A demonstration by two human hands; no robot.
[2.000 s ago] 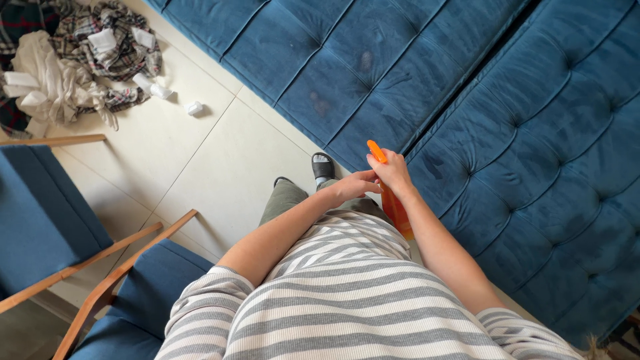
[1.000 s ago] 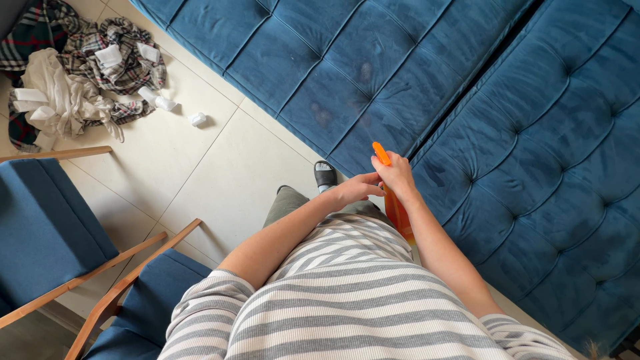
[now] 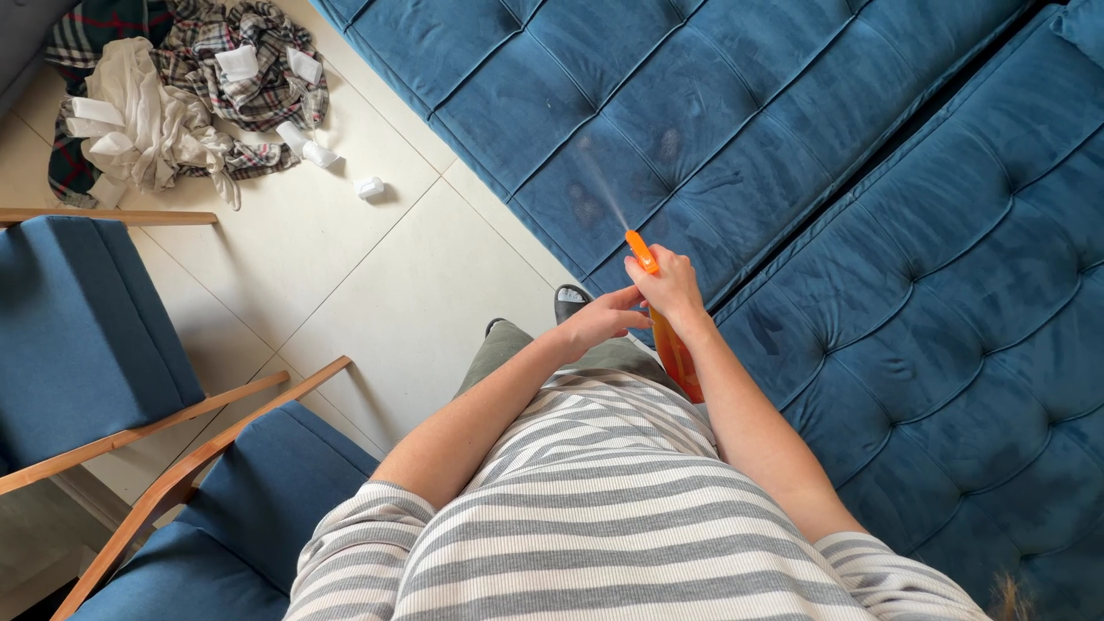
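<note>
My right hand (image 3: 671,283) is closed around the neck of an orange spray bottle (image 3: 677,358), whose nozzle points away from me over a blue tufted velvet sofa (image 3: 724,112). A fine mist leaves the nozzle above the seat. Darker damp-looking spots mark the fabric near the mist. My left hand (image 3: 604,317) is beside the bottle's neck, fingers loosely spread and their tips by the right hand; whether they touch the bottle is hidden. The lower part of the bottle hangs beside my right forearm.
Plaid cloths (image 3: 259,86), a cream cloth (image 3: 142,112) and several white crumpled pieces lie on the tiled floor (image 3: 388,285) at the upper left. Two blue chairs with wooden frames, one at the left (image 3: 86,336) and one lower (image 3: 233,517), stand behind my left arm.
A spray of mist now comes from the nozzle; none shows in the earlier frames. Both hands keep about the same place at the bottle.
</note>
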